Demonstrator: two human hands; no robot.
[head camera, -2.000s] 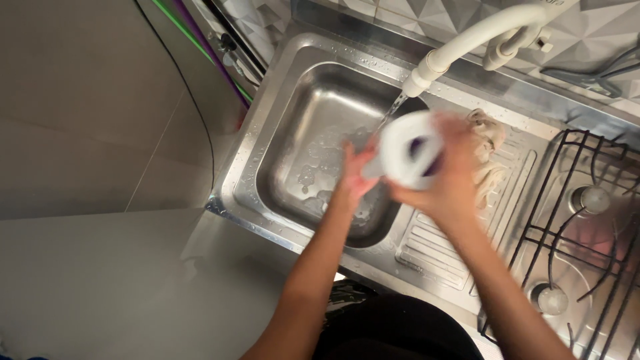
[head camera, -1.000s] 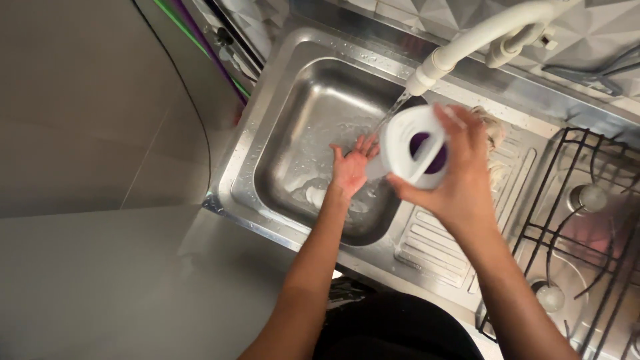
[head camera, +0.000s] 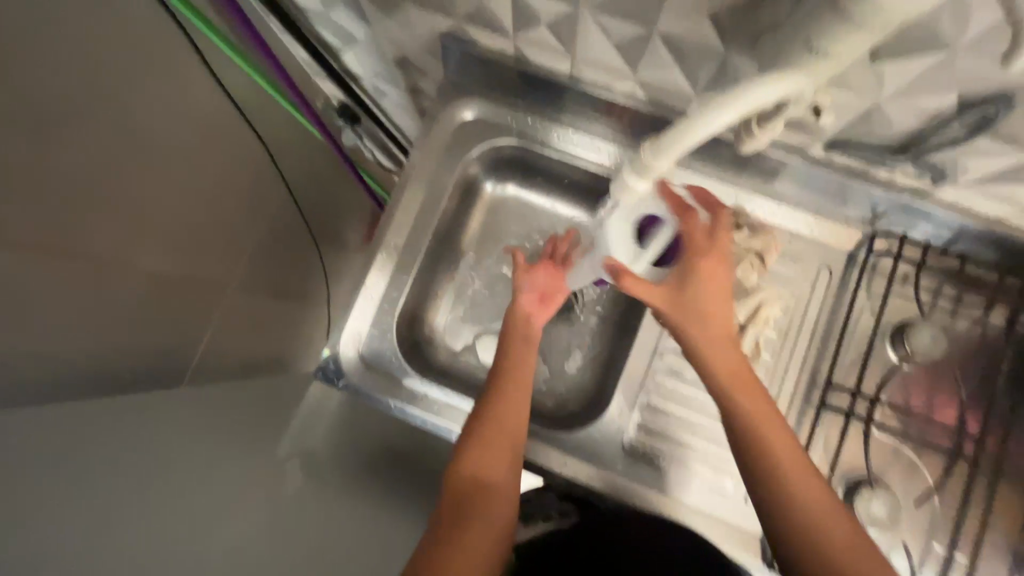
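Note:
My right hand grips a white round lid-like part with a purple centre and a crossbar, held just under the mouth of the white faucet. A translucent body seems to extend from it toward my left hand; blur hides its exact shape. My left hand is open, palm up with fingers spread, over the stainless steel sink basin, close beside that translucent part. Water and a small white thing lie on the basin floor.
A crumpled beige cloth lies on the ribbed drainboard, right of the basin. Farther right stands a stove with black wire grates. A dark utensil-like thing is by the tiled wall. Green and purple poles lean at the left.
The white part has moved up toward the faucet mouth in my right hand. My left hand stays beside it, fingers spread. The view has shifted nearer the sink.

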